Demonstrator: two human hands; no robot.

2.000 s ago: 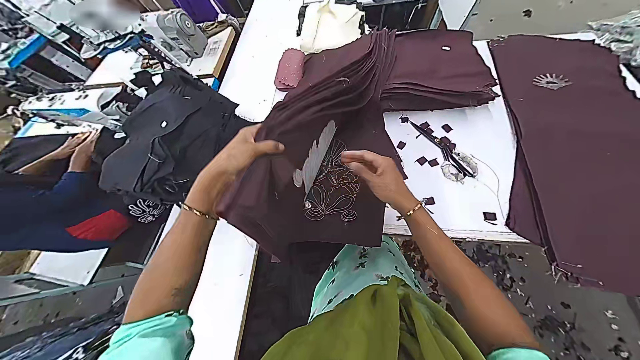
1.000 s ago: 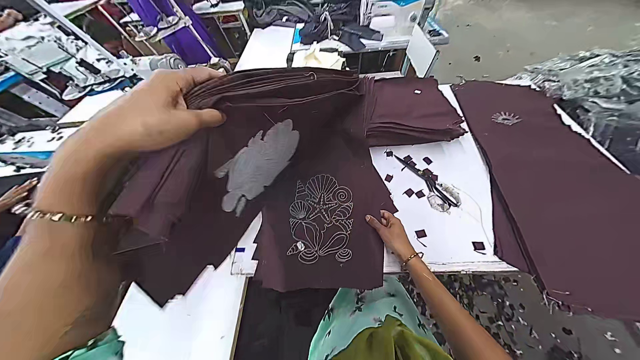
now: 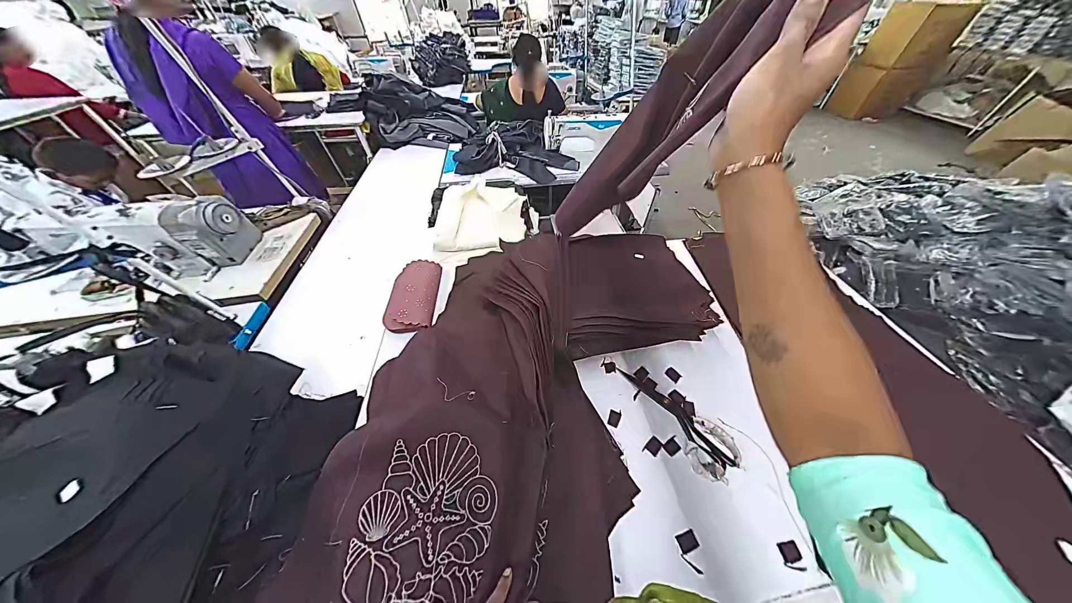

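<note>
My right hand (image 3: 779, 75), raised at the upper right, grips a bunched maroon fabric panel (image 3: 653, 126) that hangs down toward a folded stack. Of my left hand (image 3: 501, 586) only a fingertip shows at the bottom edge, against a maroon panel (image 3: 469, 360) embroidered with shells and a starfish; the rest is hidden. Right of that panel lies a folded maroon stack (image 3: 628, 285) with many layered edges. Black thread snips or scissors (image 3: 687, 419) rest on the white table among small dark fabric squares (image 3: 653, 445) and loose thread.
A pink scalloped case (image 3: 413, 296) and cream cloth (image 3: 479, 216) lie on the white table (image 3: 322, 276). Black garments (image 3: 126, 469) fill the left, near a sewing machine (image 3: 201, 230). Maroon panels (image 3: 946, 419) and plastic-wrapped bundles (image 3: 921, 251) are at right. Several people are farther back.
My right hand has risen from the embroidered panel's edge to the upper right with fabric in it. My left hand has dropped from the top of the raised layers. The view has tilted up.
</note>
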